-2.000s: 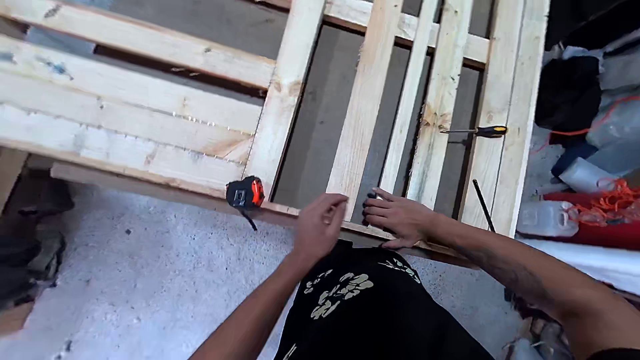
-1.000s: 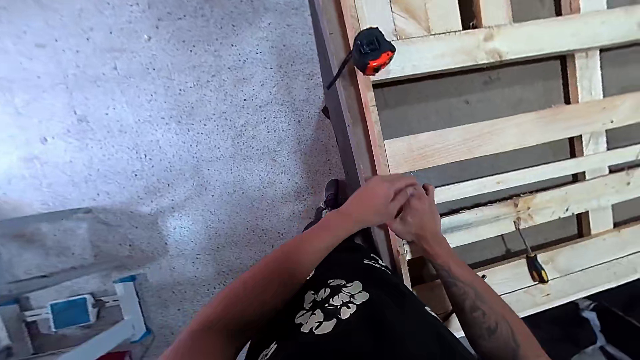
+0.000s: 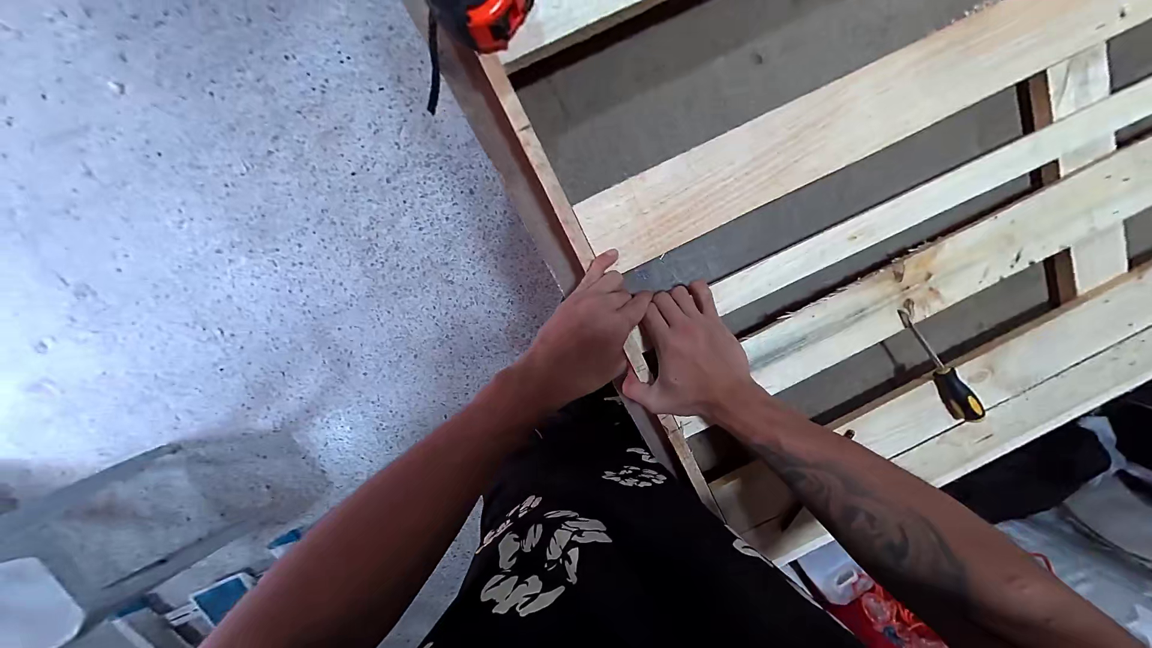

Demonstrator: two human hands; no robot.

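My left hand (image 3: 589,333) rests on the near edge board (image 3: 549,193) of a pallet-like wooden frame, its fingertips beside the end of a wide pale slat (image 3: 765,171). Touching it, my right hand (image 3: 691,351) lies over the same edge with its fingers curled at the end of a narrow slat (image 3: 900,225). Whether either hand grips the wood cannot be told, since the palms are hidden. A black and yellow screwdriver (image 3: 956,392) lies across the slats to the right. At the top, a black and orange tape measure (image 3: 490,20) sits on the frame's corner area.
Speckled concrete floor (image 3: 270,225) spreads to the left of the frame. Blue and white items (image 3: 220,598) lie at the lower left. Under my right arm are a white plastic container (image 3: 832,571) and red material (image 3: 886,616). Dark and clear plastic bags (image 3: 1107,504) lie at the right.
The view has turned strongly and come closer to the edge. Both hands stay together at the frame's edge; my right hand's fingers now curl over the board. The tape measure and screwdriver remain on the wood.
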